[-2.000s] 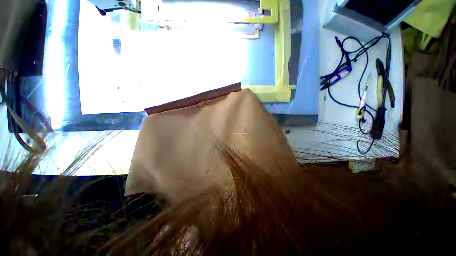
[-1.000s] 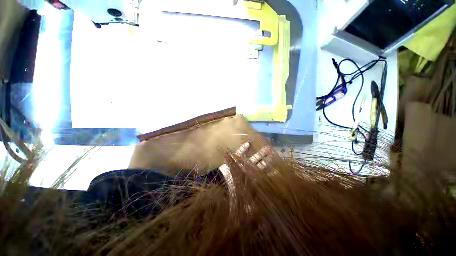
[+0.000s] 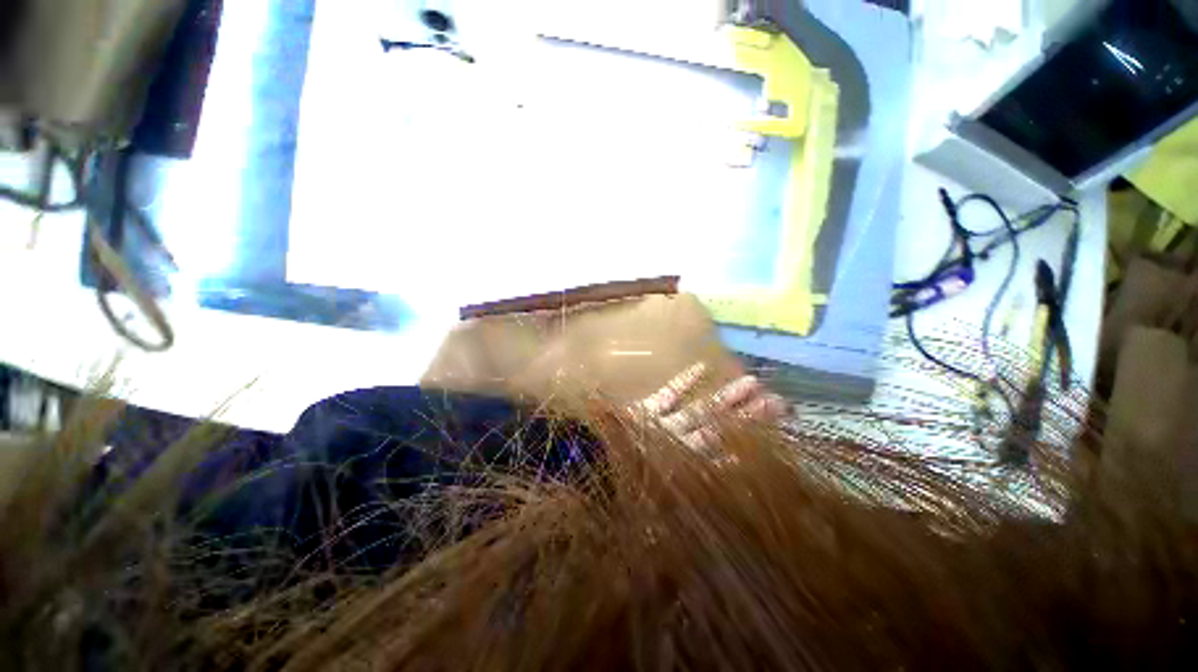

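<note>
A light tan panel (image 3: 598,344) lies at the front edge of the white sewing table, with a red-brown strip (image 3: 572,299) along its far edge. A dark sleeve (image 3: 381,440) comes in from the left below the panel. Beyond it, the fingers of a hand, by the sleeve my left hand (image 3: 707,404), show at the panel's lower right. Hair covers the palm and wrist, so whether it grips the panel cannot be told. My right hand is not visible; hair fills the bottom of the picture.
The machine bed, glaring white, has a yellow-edged guide (image 3: 812,210) at its right. Right of it lie a looped black cord (image 3: 966,243) and dark pliers or snips (image 3: 1047,328), below a control screen (image 3: 1104,92). A thin strap loop (image 3: 138,315) hangs at the left.
The panel's near part is now more covered by sleeve and hair. The dark sleeve and fingers have come into view over it. The whole view has shifted and tilted slightly.
</note>
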